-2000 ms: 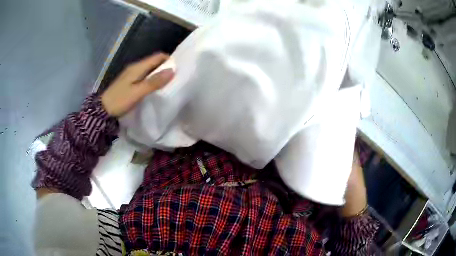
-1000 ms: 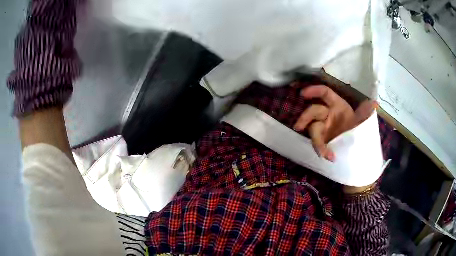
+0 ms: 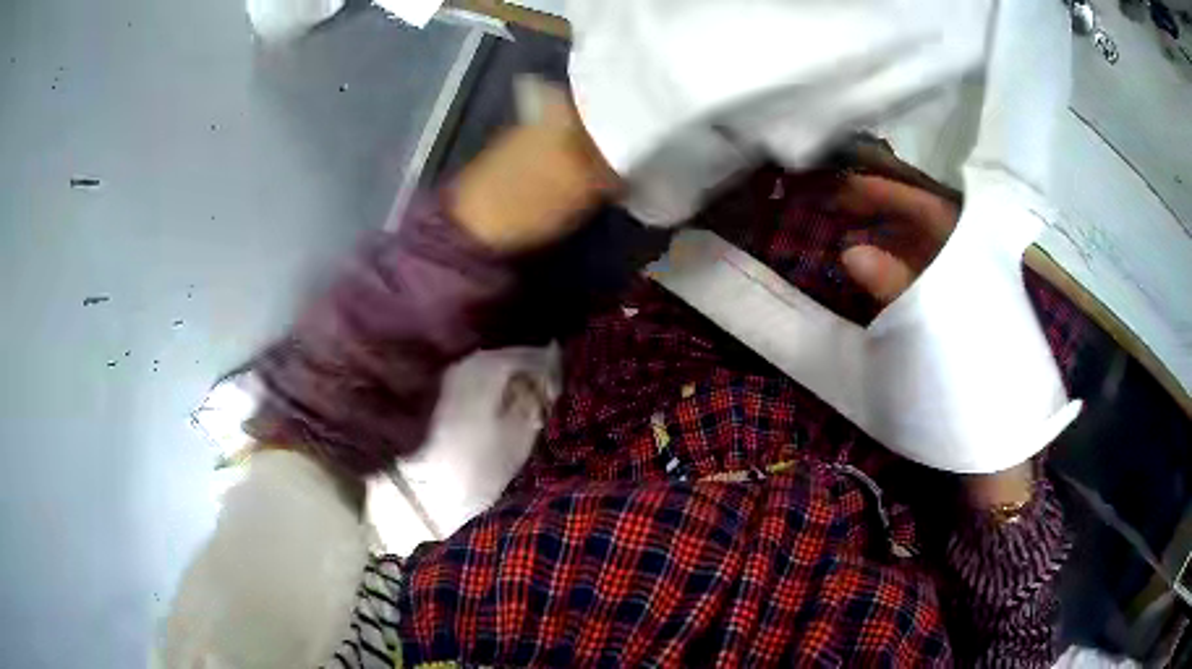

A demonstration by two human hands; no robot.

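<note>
A large white cloth point(image 3: 784, 65) lies across the top middle, its lower edge bunched and blurred. My left hand point(image 3: 539, 177) is blurred at the cloth's left edge; its fingers are mostly not distinguishable, so its grip is unclear. A white strip point(image 3: 850, 359) runs from the lap's middle to the right, then bends up in a wide curve towards the machine side. My right hand point(image 3: 895, 235) is behind this curve, with some fingers showing inside it and the wrist below the strip. Whether it grips the strip cannot be told.
The pale machine bed point(image 3: 1124, 196) is at the upper right, with small metal parts at the top corner. A grey-blue surface point(image 3: 131, 327) fills the left. White pieces point(image 3: 484, 431) lie left of the plaid apron point(image 3: 654, 562). White items sit at the upper left.
My left hand has come into view from beyond the top edge, down to the cloth's left edge. The large cloth's left part has drawn in to the right. The strip now curves higher over my right hand.
</note>
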